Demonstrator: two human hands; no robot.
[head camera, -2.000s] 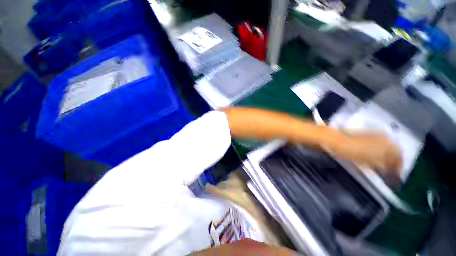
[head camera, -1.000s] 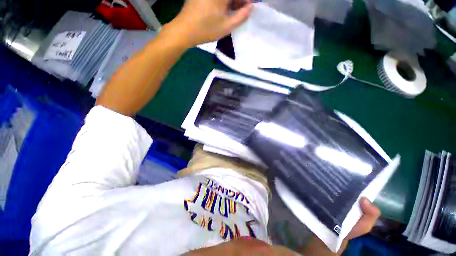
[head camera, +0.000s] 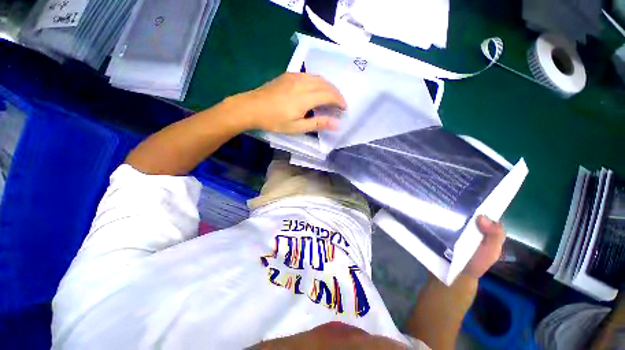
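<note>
My right hand grips the lower right corner of a glossy black printed film with a white backing margin, held tilted over the bench's front edge. My left hand holds the left side of a pale translucent sheet with a small logo. This sheet lies over the film stack and over the upper left end of the black film. A small label shows at the film's lower corner near my right hand. My left fingertips are partly hidden behind the sheet's edge.
A label roll stands at the upper right, with its curling strip trailing left. Grey films are stacked at the upper left. Black printed films are stacked at the right. Blue crates are below left. White sheets lie at the far centre.
My left hand has come down from the far white sheets to the film stack, and a pale sheet now lies there. My right hand still holds the black film, slightly higher in view.
</note>
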